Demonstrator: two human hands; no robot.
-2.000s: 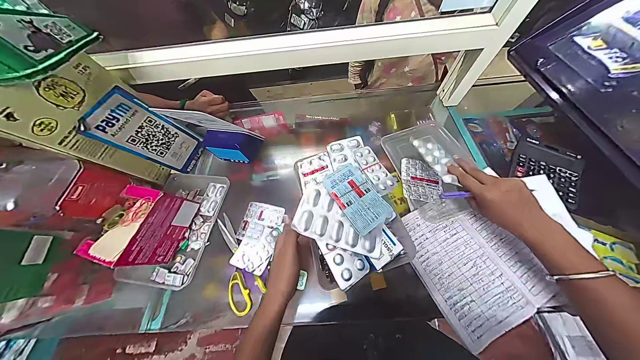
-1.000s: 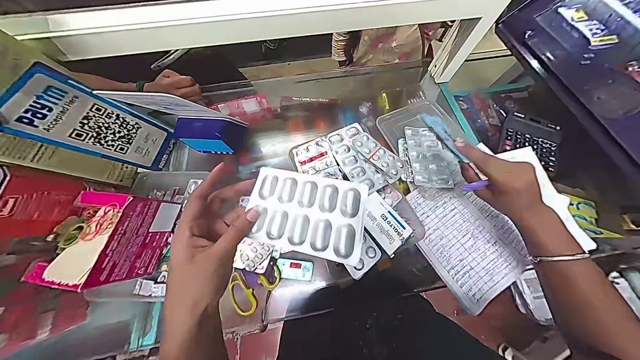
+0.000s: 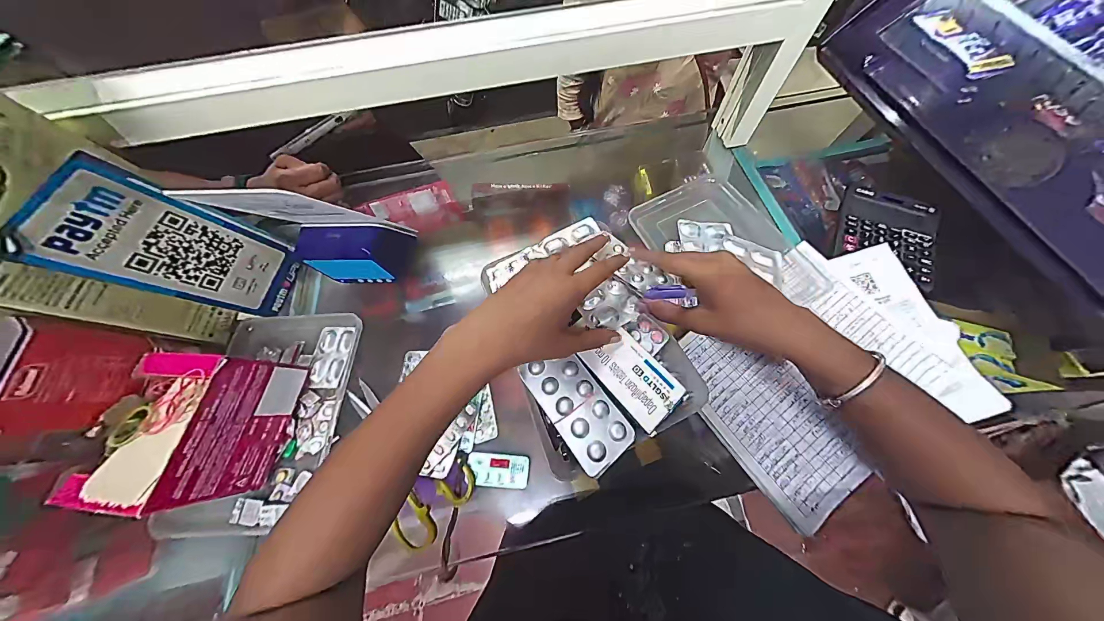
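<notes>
Both my hands are over a pile of tablet blister packs in a clear plastic box at the middle of the glass counter. My left hand (image 3: 552, 302), fingers spread, touches the blister packs (image 3: 608, 302); whether it grips one is unclear. My right hand (image 3: 711, 289), wearing a bangle at the wrist, holds a purple pen (image 3: 671, 297) against the palm, its fingertips at the pile. A white medicine carton (image 3: 634, 379) and a silver blister strip (image 3: 580, 414) lie below my left hand. Behind my right hand, a second clear box (image 3: 690, 203) holds more blister packs (image 3: 742, 250).
Handwritten sheets (image 3: 785, 414) and a calculator (image 3: 888, 228) lie right. Left are a box of blister packs (image 3: 341, 321), a magenta packet (image 3: 233, 431), yellow-handled scissors (image 3: 418, 522) and a payment-code stand (image 3: 155, 233). Another person's hand (image 3: 297, 177) rests beyond, under a white frame (image 3: 431, 65).
My left hand has moved right from holding up a large silver blister strip to the central pile. My right hand has moved left from the clear box towards that pile.
</notes>
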